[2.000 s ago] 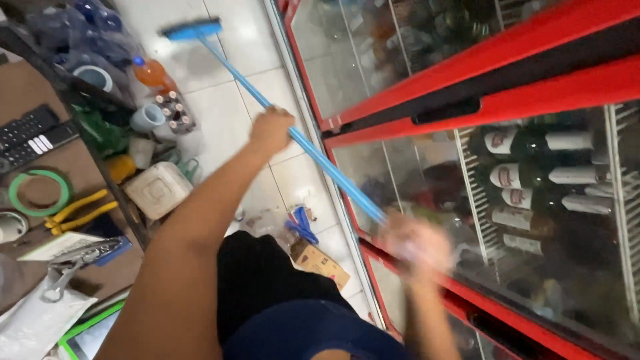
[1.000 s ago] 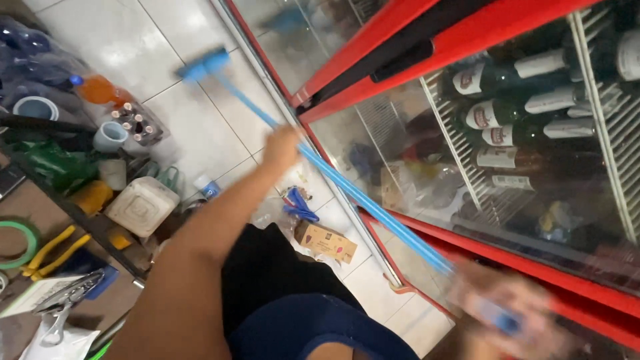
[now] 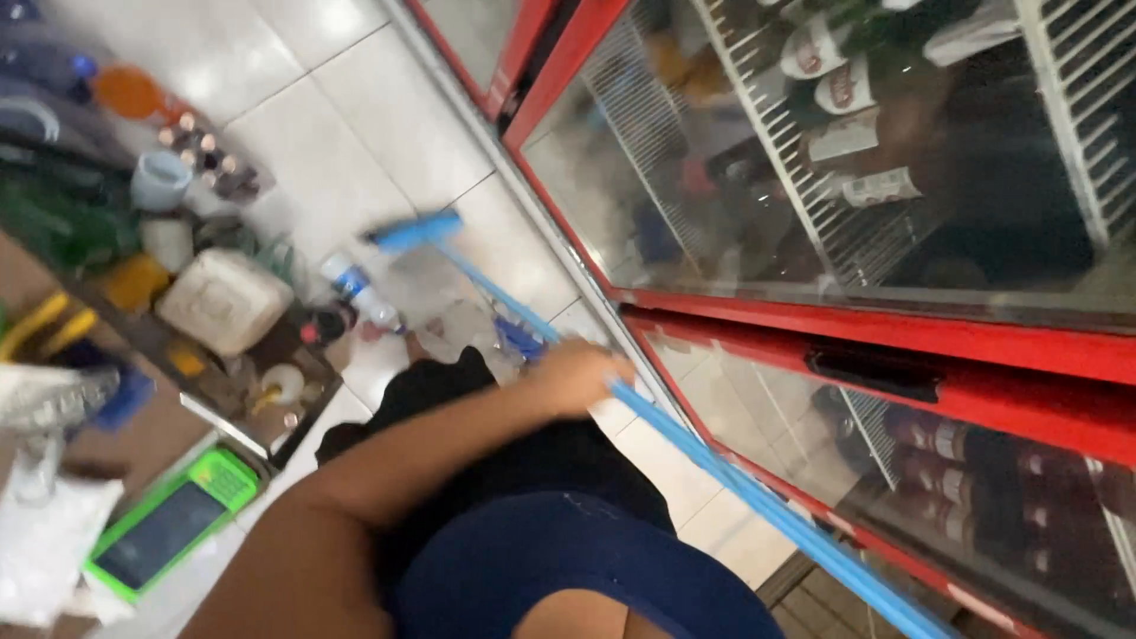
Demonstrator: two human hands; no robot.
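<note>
A blue broom handle (image 3: 754,488) runs diagonally from the lower right up to a blue broom head (image 3: 417,231) on the white tiled floor. My left hand (image 3: 581,377) is closed around the handle partway along it, just above my lap and beside the fridge's base. The lower right part of the handle leaves the picture, and my right hand is outside the view. Close to the broom head lie a white plastic bottle with a blue label (image 3: 355,284) and some crumpled clear plastic. A blue item (image 3: 517,337) is on the floor by the handle, partly hidden.
Red-framed glass-door fridges (image 3: 887,328) holding bottles line the right side. At left stand a shelf edge (image 3: 133,333), a whitish plastic container (image 3: 226,302), an orange bottle (image 3: 129,91) and a light blue cup (image 3: 161,180). A green-cased payment terminal (image 3: 173,524) lies at lower left.
The broom head has come along the floor toward my body, and my left hand has drawn in with the handle. My right hand, seen on the handle before, has gone out of view. The view has shifted.
</note>
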